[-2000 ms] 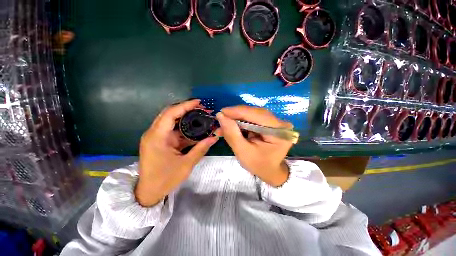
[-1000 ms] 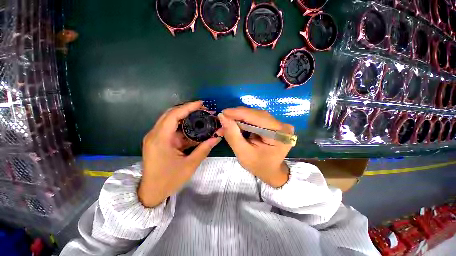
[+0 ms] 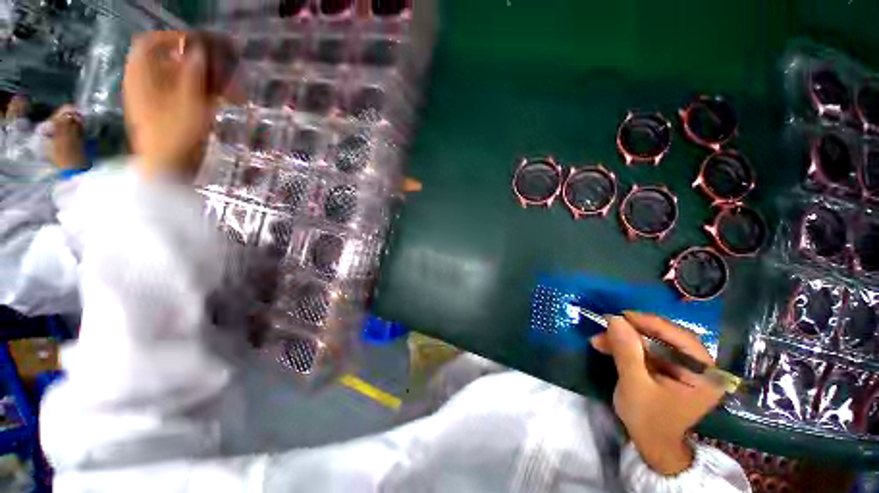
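My left hand [image 3: 169, 91] is stretched out over the far side of the left blister tray [image 3: 313, 193]. It is blurred and holds a dark round thing, seemingly the watch case [image 3: 218, 64], at its fingertips. My right hand [image 3: 660, 371] holds tweezers [image 3: 665, 354] like a pen. Their tip is over the dotted left part of the blue sheet [image 3: 626, 313], beside the tiny white dots. Whether the tip grips a dot is too small to tell. Several black watch cases with copper rims [image 3: 649, 211] lie on the green mat behind the sheet.
The right blister tray [image 3: 814, 318] holds watch cases and stands at the right bench edge. Another person's hand [image 3: 67, 135] and white sleeve are at the far left. The bench's front edge runs below the sheet. A small orange piece [image 3: 412, 184] lies beside the left tray.
My left hand has moved from in front of me far to the left. My right hand and the tweezers have left the watch case for the sheet. The view has swung left.
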